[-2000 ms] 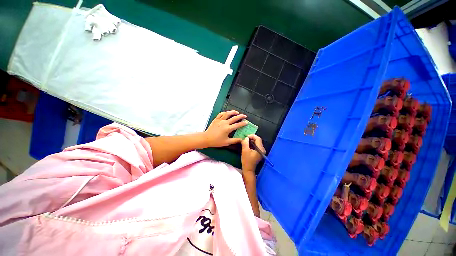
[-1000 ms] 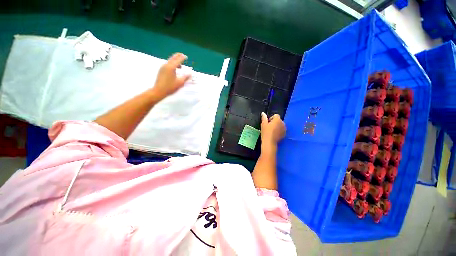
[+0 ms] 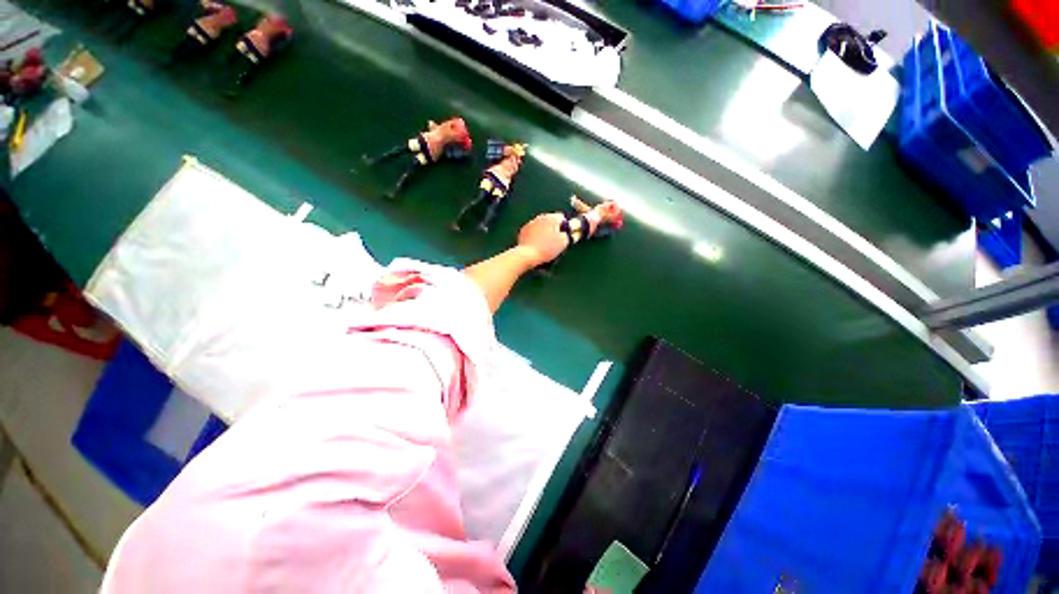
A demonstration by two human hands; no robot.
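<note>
My left hand (image 3: 542,236) is stretched out over the green belt, its fingers closed around the legs of a red-haired figure (image 3: 600,217), which still lies at belt level. Two more figures lie to its left, one blond-headed (image 3: 499,180) and one red-haired (image 3: 436,144). The pale green slip (image 3: 618,571) and the dark blue pen (image 3: 694,478) lie on the black tray (image 3: 633,464). Only a skin-coloured sliver shows by the slip at the bottom edge, perhaps a fingertip of my right hand; the rest is out of the picture.
The blue crate (image 3: 830,499) with red-headed figures is at lower right. A white sheet (image 3: 221,290) lies left, partly under my sleeve. More figures lie on the belt (image 3: 743,290) at upper left. A metal rail (image 3: 766,203), parts tray (image 3: 523,41) and blue bins (image 3: 970,128) are beyond.
The view has shifted towards the belt, bringing its figures into sight. My left hand has moved from over the white sheet to a figure. My right hand has almost left the picture.
</note>
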